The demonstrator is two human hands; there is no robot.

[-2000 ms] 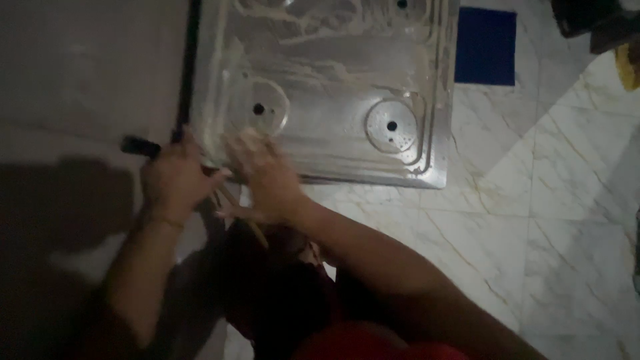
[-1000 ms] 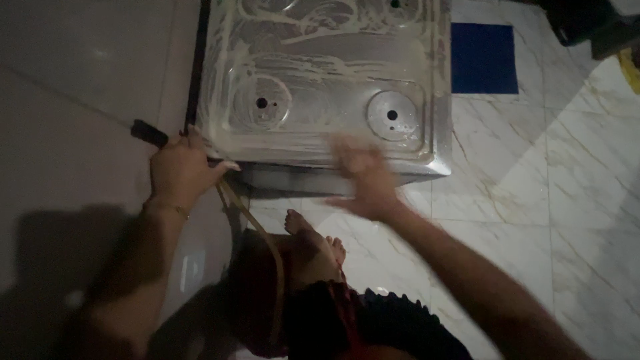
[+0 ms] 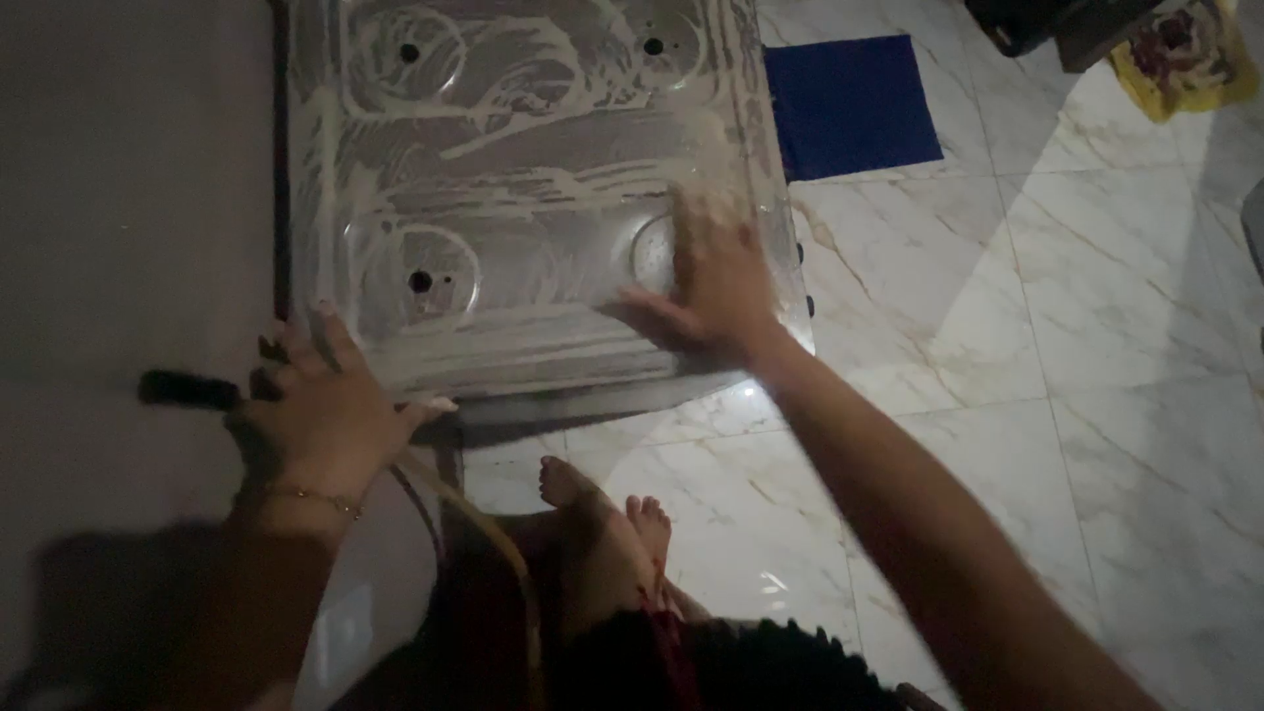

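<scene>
A metal stove top (image 3: 553,237), its surface streaked with pale paste or foam, fills the upper middle. Round burner recesses with dark holes mark it. My right hand (image 3: 716,276) lies flat on its lower right part, over one recess, with the fingers blurred and no tool in it. At the near left corner my left hand (image 3: 331,400) rests on the edge, fingers spread. A black cylindrical piece (image 3: 188,389) sticks out to the left beside it. From below that hand a yellowish hose (image 3: 494,543) curves down. What lies under the left palm is hidden.
A blue mat or sheet (image 3: 857,107) lies on the marble-patterned tile floor (image 3: 928,296) right of the stove top. Dark objects (image 3: 1027,25) and a yellow patterned cloth (image 3: 1185,59) are at the upper right. My bare feet (image 3: 592,504) show below the near edge.
My right hand was off the near edge a second ago and is now on the lower right of the stove top. My left hand has stayed by the corner, its fingers now more spread.
</scene>
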